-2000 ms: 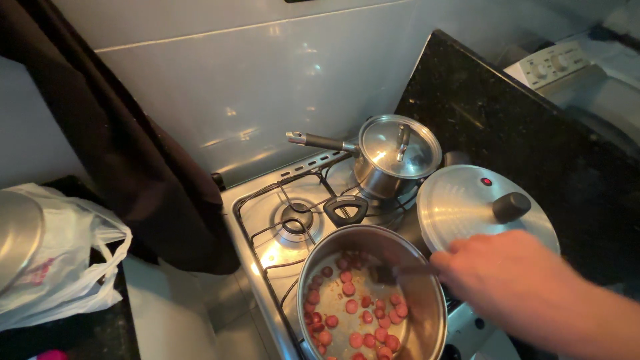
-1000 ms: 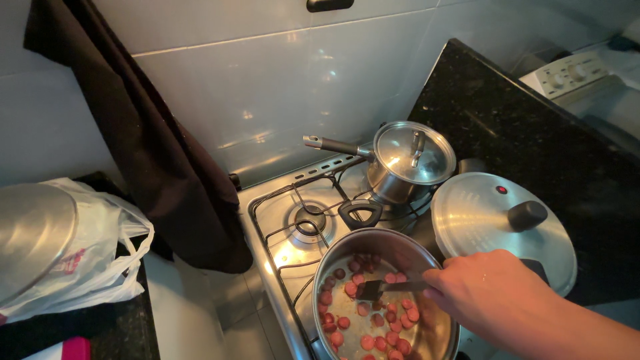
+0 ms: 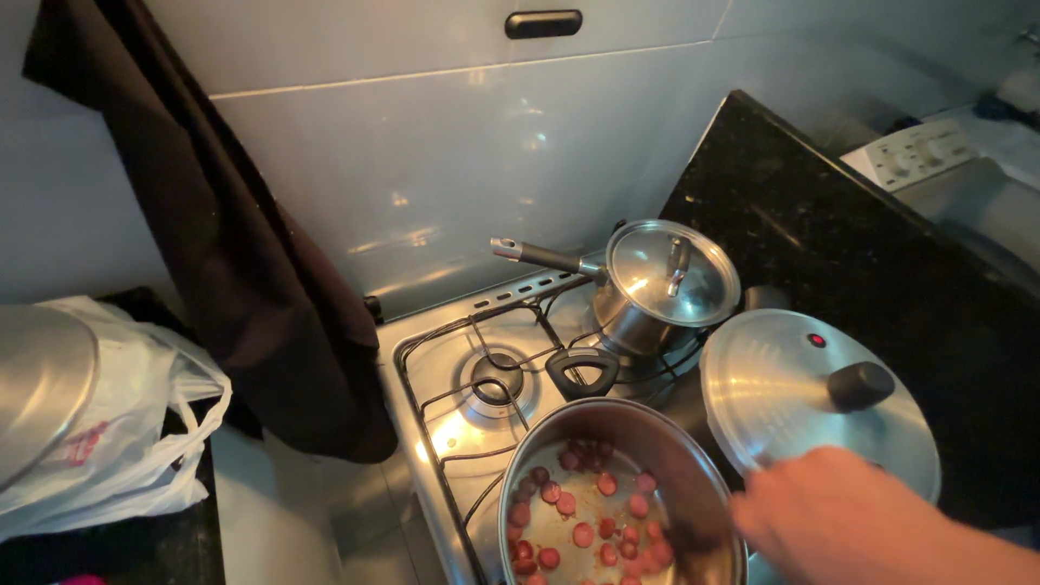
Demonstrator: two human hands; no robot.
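At the lower right my right hand (image 3: pixel 800 512) is closed over the right rim of a deep steel pot (image 3: pixel 520 455). It grips a dark-handled utensil, whose lower part is blurred inside the pot. Several round slices of sausage (image 3: pixel 582 535) lie on the pot's bottom, some bunched near the utensil. A round aluminium lid (image 3: pixel 780 390) with a black knob rests right of the pot, partly behind my hand. My left hand is out of view.
A lidded steel saucepan (image 3: pixel 674 276) stands on the back of the gas stove (image 3: pixel 447 431), its handle pointing left. Dark cloth (image 3: pixel 268 325) hangs at left, above a white plastic bag (image 3: pixel 130 439). A black stone countertop (image 3: pixel 796 236) lies to the right.
The utensil's blade, plainly visible among the slices a second ago, is now blurred at the pot's right side. My right hand still holds it. The view has shifted somewhat.
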